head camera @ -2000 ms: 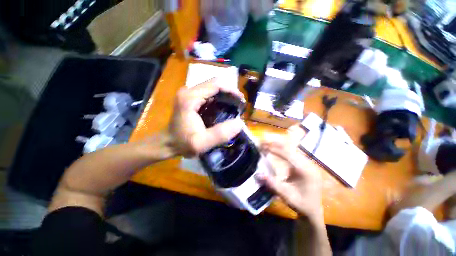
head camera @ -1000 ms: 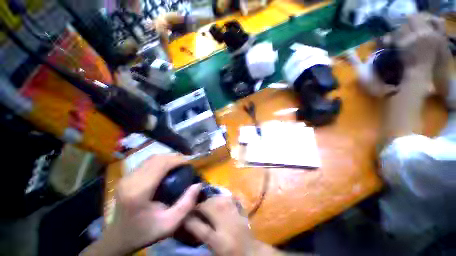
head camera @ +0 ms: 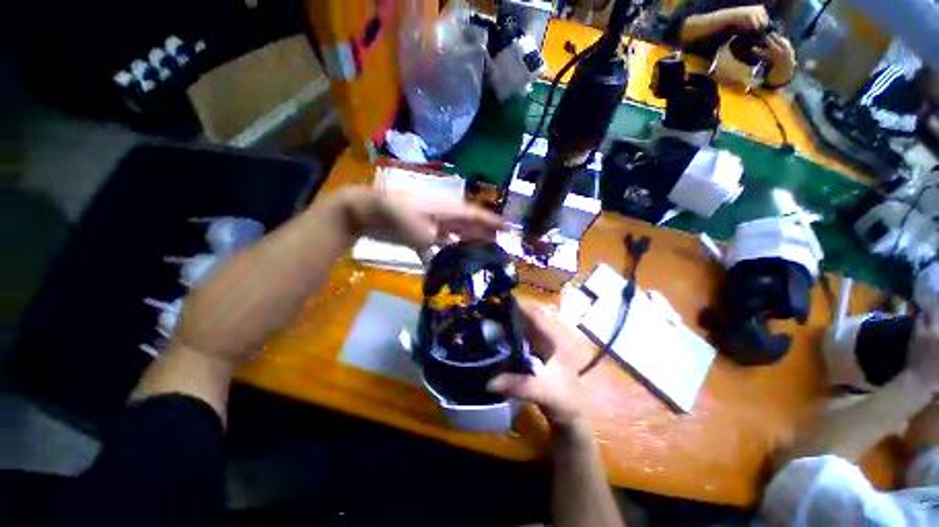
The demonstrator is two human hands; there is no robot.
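Note:
A camera with a black glossy head and a white body is held over the orange bench's front edge. My right hand grips its right side, with the thumb on the lower black part. My left hand is at the top of the black head, fingers stretched over it; whether it grips is unclear. The dark screwdriver hangs just behind, its tip near the white screw feeder.
A black bin with white bodies is at the left. Papers lie left of the feeder. A white pad with a black cable is at the right. Another white-and-black camera stands beyond it, near a co-worker's arm.
The view has swung back left from the co-worker's side. The camera is now more upright, black head towards the feeder. My left hand has shifted to the head's top edge.

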